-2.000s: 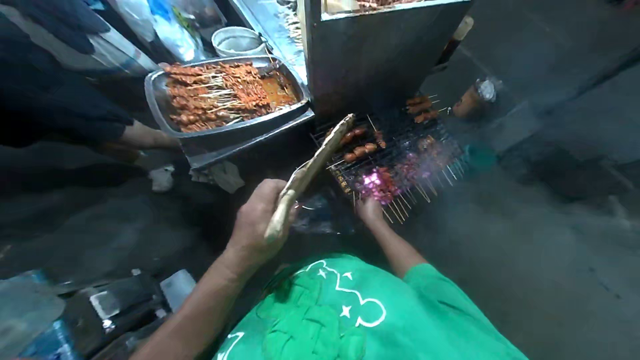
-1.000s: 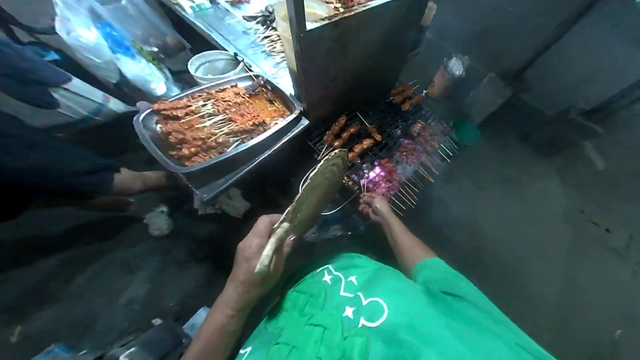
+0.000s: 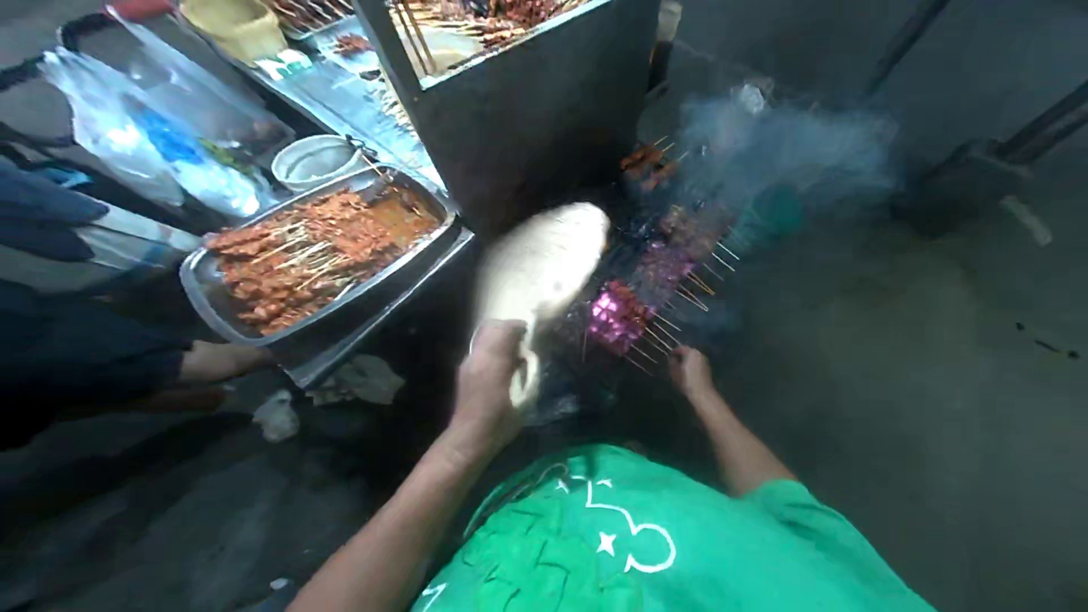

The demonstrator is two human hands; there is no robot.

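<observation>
My left hand [image 3: 491, 382] grips the handle of a pale hand fan [image 3: 548, 259], its blade blurred and tilted over the near side of the grill. At the ends of the bamboo sticks, my right hand [image 3: 690, 371] has its fingers closed; whether it pinches a stick is too small to tell. Several meat skewers [image 3: 620, 316] lie on the dark grill, the nearest lit pink. Farther back are more skewers [image 3: 648, 166], partly behind smoke.
A metal tray [image 3: 197, 289] of raw-looking skewers stands at left, beside a white bucket [image 3: 314, 161] and plastic bags [image 3: 161, 144]. A dark panel [image 3: 535, 127] of the cart rises behind the grill. Another person's forearm [image 3: 223, 361] is below the tray. Smoke drifts at right.
The fan in my left hand has turned from nearly edge-on to show its broad face. My right hand has shifted to the right along the stick ends. Smoke at the back right looks thicker.
</observation>
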